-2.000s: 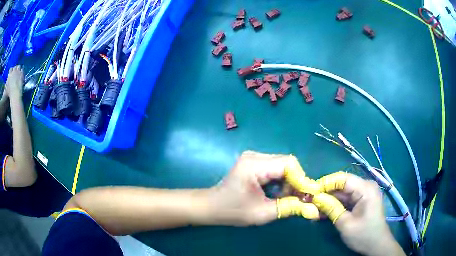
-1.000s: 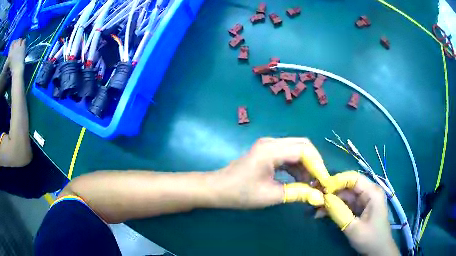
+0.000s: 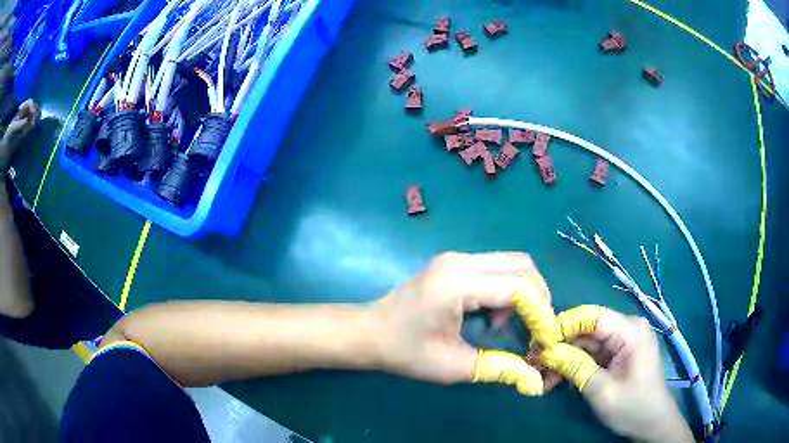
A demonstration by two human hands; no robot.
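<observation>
My left hand (image 3: pixel 458 320) and my right hand (image 3: pixel 619 372) meet at the lower middle, with yellow finger cots on thumbs and fingers. A small brown-red connector housing (image 3: pixel 536 353) shows only partly between the fingertips; which way it faces is hidden. My right fingers pinch at it, and my left thumb and finger are on its other side, slightly parted. A white cable (image 3: pixel 627 173) curves from a housing at its far end down to the right. A thicker branched cable (image 3: pixel 683 355) with bare fanned wire ends lies right of my hands.
Several loose brown-red housings (image 3: pixel 506 156) lie on the green bench (image 3: pixel 346 208). A blue bin (image 3: pixel 208 208) with black-ended harnesses stands at upper left. Orange-red scissor handles (image 3: pixel 754 67) and white paper (image 3: pixel 770 35) are at upper right. Another person's hand (image 3: pixel 19 130) is at far left.
My left thumb and index finger have parted slightly at the housing. The view has shifted a little. The other person's hand at far left has moved lower and nearer the edge.
</observation>
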